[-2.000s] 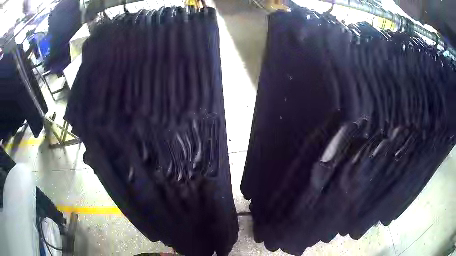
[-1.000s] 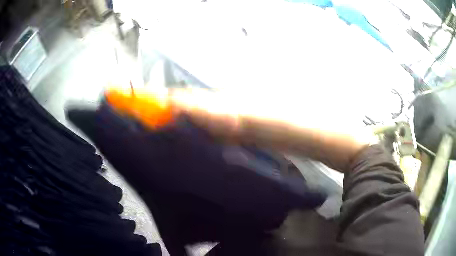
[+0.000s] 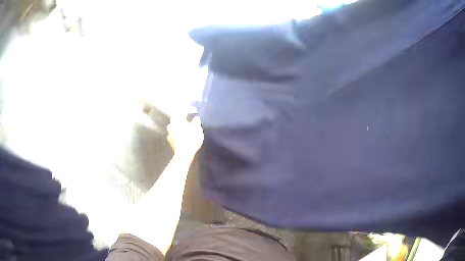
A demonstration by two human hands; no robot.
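A navy garment [image 3: 331, 137] is spread wide across the middle and right, with folds near its left end and a small light mark on its surface. My left hand [image 3: 186, 131] is at the garment's left edge and seems to touch it. The hand and forearm are washed out by glare, so the fingers and any grip cannot be made out. My right hand is not in view.
Dark garments [image 3: 35, 209] with scalloped edges hang at the lower left. Brown clothing of the wearer [image 3: 229, 247] shows at the bottom. Glare hides the surface at the upper left. A bright yellow patch is at the bottom right.
The view has swung. The right arm and the blurred orange thing at its hand have left the picture. A left arm now shows, and the navy garment lies spread at the right.
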